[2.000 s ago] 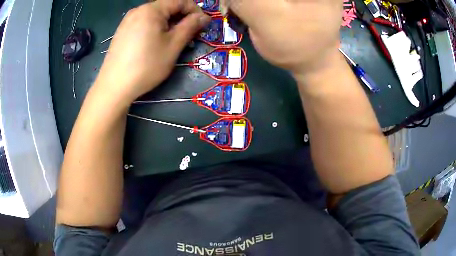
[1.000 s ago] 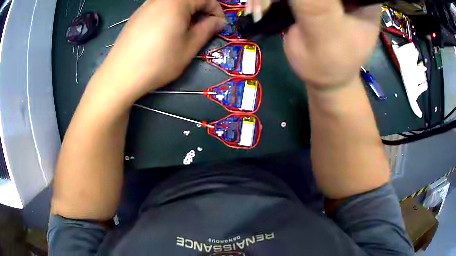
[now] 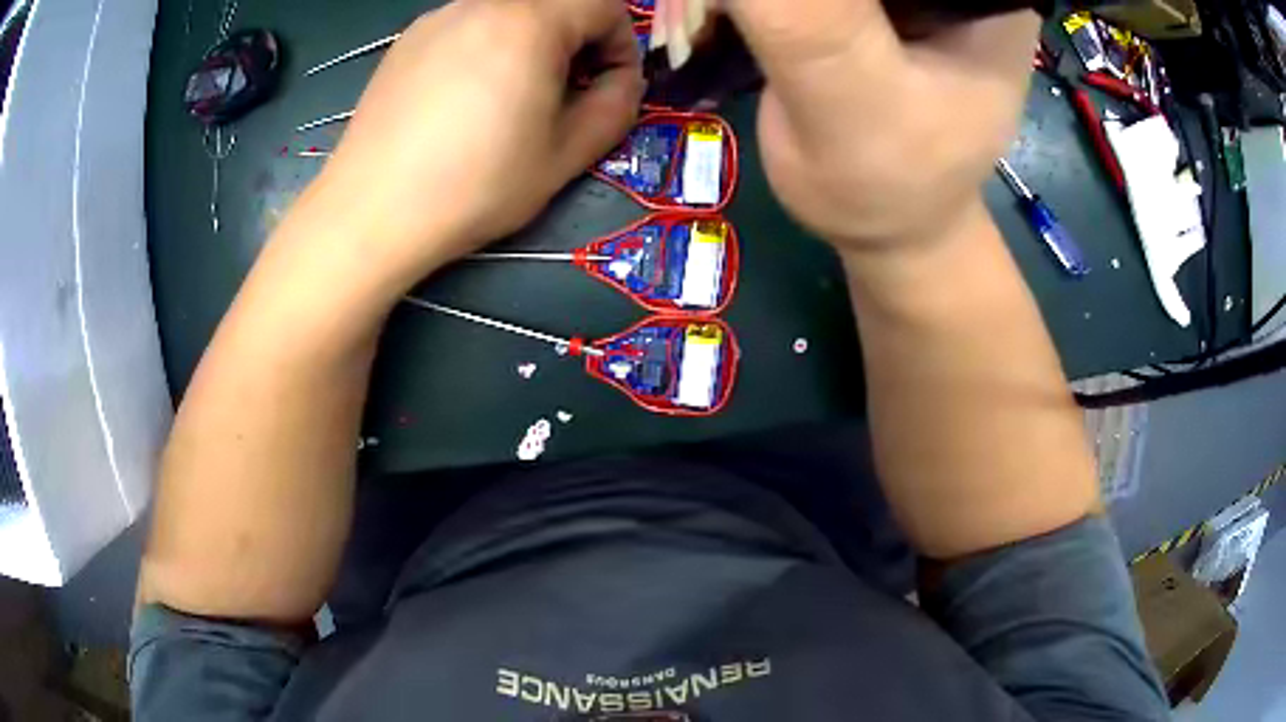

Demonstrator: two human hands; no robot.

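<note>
Several red probe thermometer units lie in a column on the mat, with blue boards and white displays showing. The nearest unit [image 3: 663,364] and the one above it [image 3: 662,262] are fully visible, with thin metal probes pointing left. My left hand [image 3: 529,106] covers part of the upper units, thumb and finger bent close together near a body; whether they grip it is hidden. My right hand [image 3: 882,120] is beside it at the top edge, closed around a dark, thick tool [image 3: 712,71], probably the electric screwdriver. Its tip is hidden.
A black round object with wires [image 3: 233,75] lies at left by a white casing [image 3: 71,282]. A blue screwdriver [image 3: 1051,233], a white glove-like shape [image 3: 1159,212] and red-handled tools lie at right. Small white pieces [image 3: 535,439] are scattered near the front edge. A black cable [image 3: 1199,378] runs at right.
Compared with two seconds ago, the view has shifted, so the units appear slightly right. The dark tool came into view in my right hand, which has since moved left towards my left hand.
</note>
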